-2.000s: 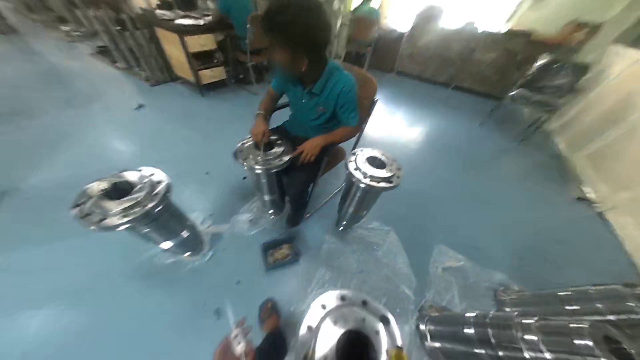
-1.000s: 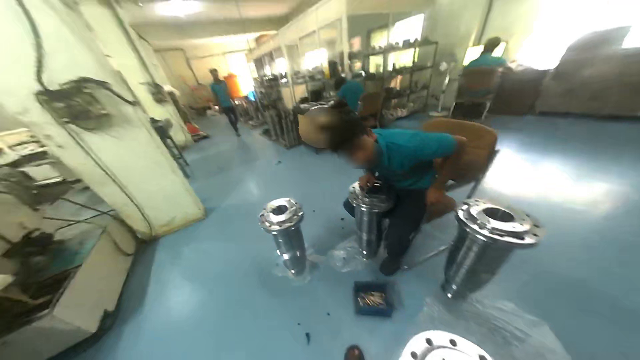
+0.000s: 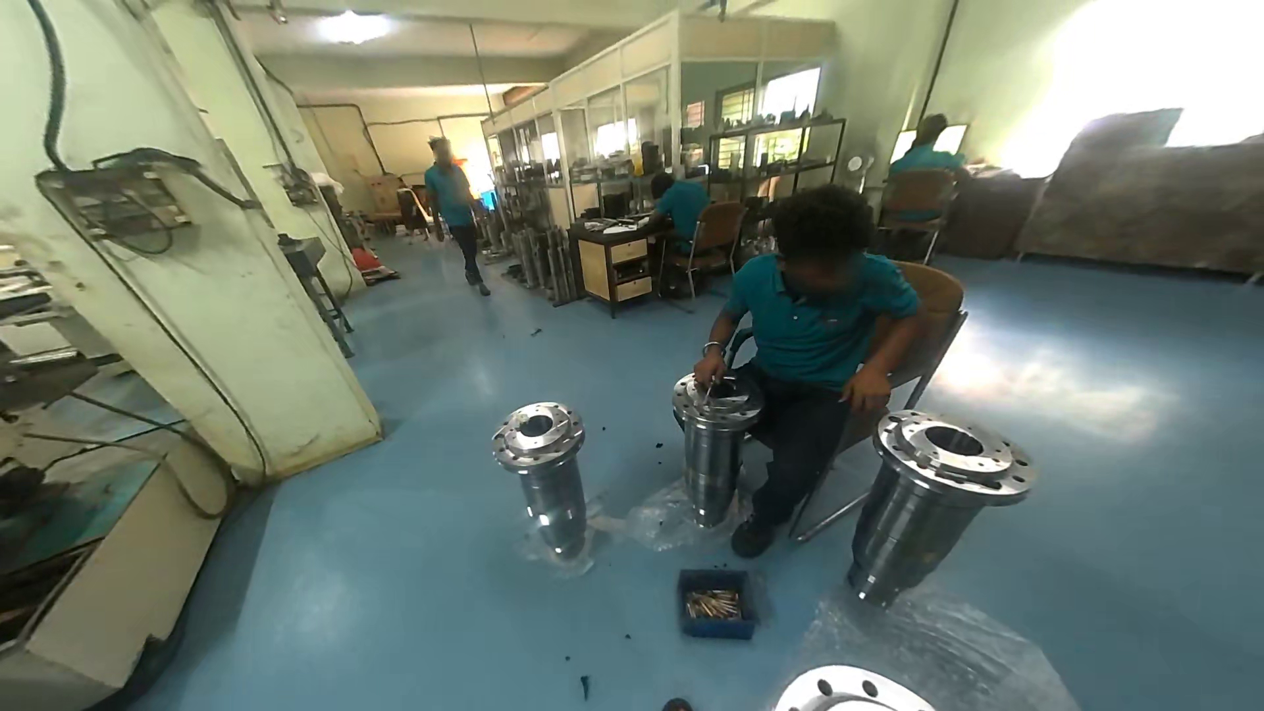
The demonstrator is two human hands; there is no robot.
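Neither my left hand nor my right hand shows in the head view. At the bottom edge, nearest to me, is the top of a flanged metal part (image 3: 851, 689) with bolt holes. A flanged steel cylinder (image 3: 894, 533) stands upright at the right. Another flanged cylinder (image 3: 555, 499) stands left of centre. Between them, a seated co-worker (image 3: 815, 316) has one hand at the top flange of a third cylinder (image 3: 711, 459) and the other hand near the knee. A blue bin (image 3: 717, 626) on the floor holds several brass-coloured pieces.
Clear plastic sheeting (image 3: 938, 647) lies under the right cylinder. A pillar (image 3: 267, 326) with an electrical box (image 3: 133, 202) stands at the left. Farther back are a walking person (image 3: 452, 197), a wooden desk (image 3: 612, 267), seated people, metal shelving (image 3: 780, 128) and a covered bulky object (image 3: 1136, 197).
The view has swung up and to the left. The seated co-worker, bent low over the cylinder one second ago, now sits more upright. The walking person in the background has come nearer.
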